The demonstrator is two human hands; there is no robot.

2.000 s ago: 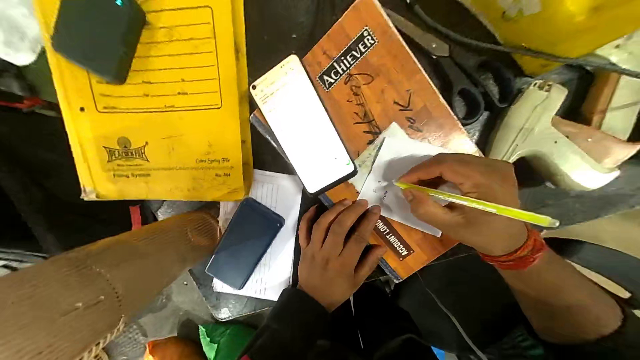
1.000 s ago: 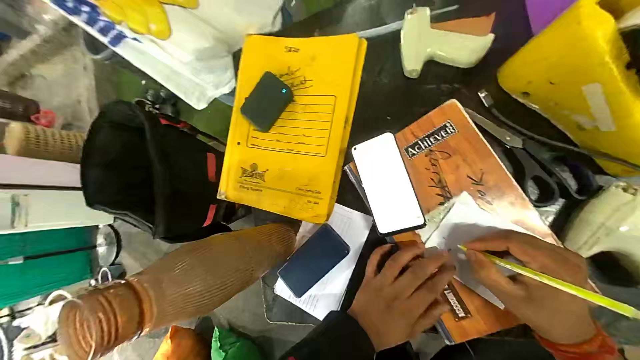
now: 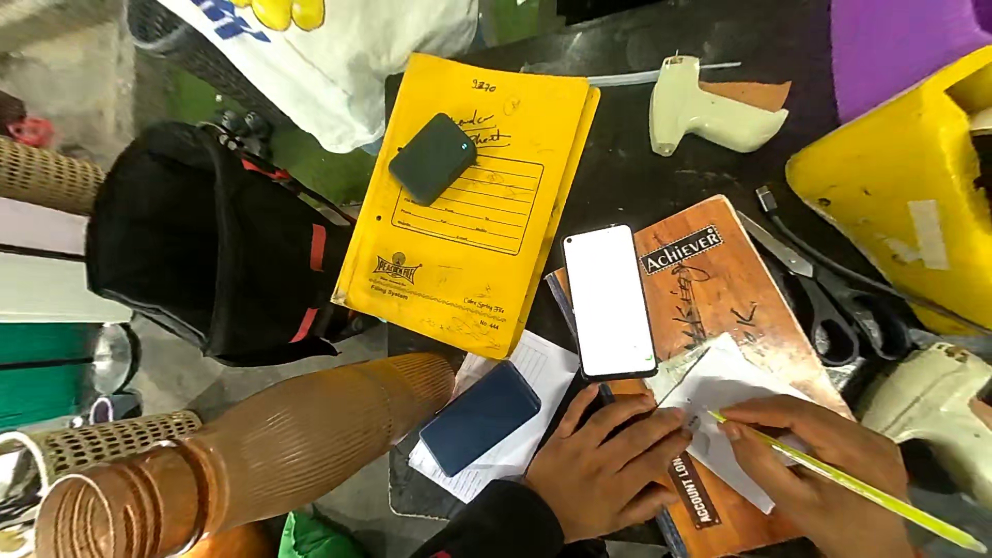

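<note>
A yellow-green pen (image 3: 845, 484) is gripped in my right hand (image 3: 821, 473), its tip touching a small white paper (image 3: 725, 403) that bears faint writing. My left hand (image 3: 608, 465) lies flat with fingers spread, fingertips at the paper's left edge. Beneath both is a wood-patterned account book (image 3: 763, 341). A smartphone with a bright white screen (image 3: 610, 302) lies partly over the book, just above my left hand. To the left, a dark blue phone (image 3: 480, 418) rests on printed sheets (image 3: 550, 356).
A yellow file (image 3: 465, 287) holds a dark small device (image 3: 432, 159). Tagging guns (image 3: 709, 116) (image 3: 930, 411), scissors (image 3: 825, 310) and a cable (image 3: 814, 256) lie rightward, near a yellow container (image 3: 876, 163). A brown ribbed plastic vessel (image 3: 310, 434) and black bag (image 3: 170, 240) are at left.
The view has swung, bringing the black bag and more of the table into sight. My right hand still holds the pen on the paper, and my left hand stays beside it.
</note>
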